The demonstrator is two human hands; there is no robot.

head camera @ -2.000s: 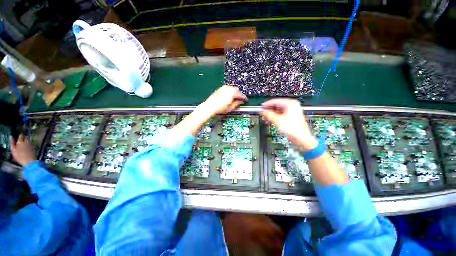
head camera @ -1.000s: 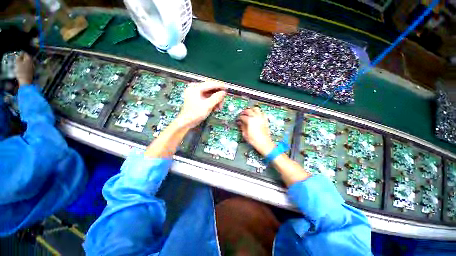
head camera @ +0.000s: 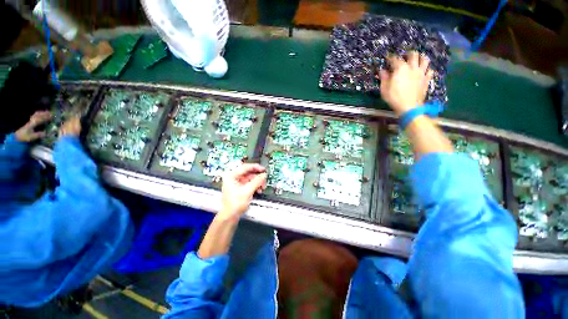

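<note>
My right hand (head camera: 408,84), with a blue strap on the wrist, is over the component pile (head camera: 358,53); its fingertips are down in the dark, silvery pieces, and what they hold cannot be told. My left hand (head camera: 244,184) is above the near edge of the pallets, at the left border of the middle pallet (head camera: 316,156). Its thumb and fingers are bent close together; whether a small part is between them cannot be told. The middle pallet holds several green circuit boards (head camera: 340,182), the near right one showing a large pale area.
A white fan (head camera: 193,31) stands on the green bench (head camera: 268,65), with flat green pieces (head camera: 118,56) to its left. The pale conveyor rail (head camera: 324,230) runs along the near side. Another person's hands (head camera: 70,126) work at the far left.
My right hand has moved from the boards to the component pile. My left hand has moved down toward the near rail. The view has also shifted slightly.
</note>
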